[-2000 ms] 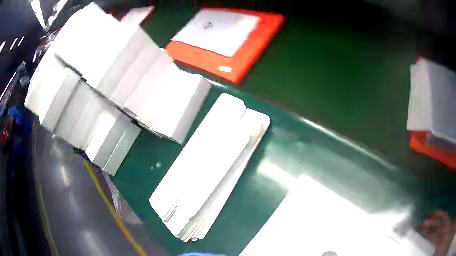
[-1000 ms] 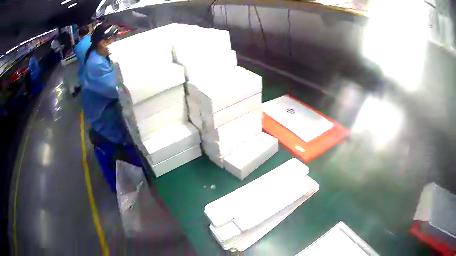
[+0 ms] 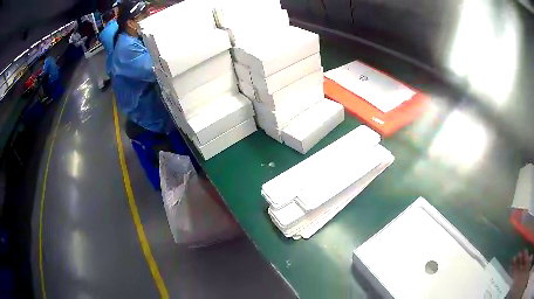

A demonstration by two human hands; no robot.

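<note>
An open white gift box [image 3: 410, 245] lies at the lower right on the green mat, its inner tray showing a round finger hole; the bottom edge cuts it off. A white leaflet [image 3: 496, 284] with small dark print is at the box's right side. My right hand [image 3: 520, 270] is small, blurred and cut off at the right edge, beside the leaflet; whether it touches or grips the leaflet is unclear. My left hand is out of the picture.
Long white card pieces [image 3: 328, 181] lie stacked left of the box. Tall white box piles [image 3: 205, 87] stand behind. A sleeved product [image 3: 372, 84] lies on a red pad [image 3: 404, 117]. A clear bag [image 3: 190, 204] hangs by the aisle. A person in a blue smock [image 3: 134, 76] stands beyond.
The view has swung and tilted, bringing more of the open box into the picture than a second ago. The hand and leaflet now show at the lower right.
</note>
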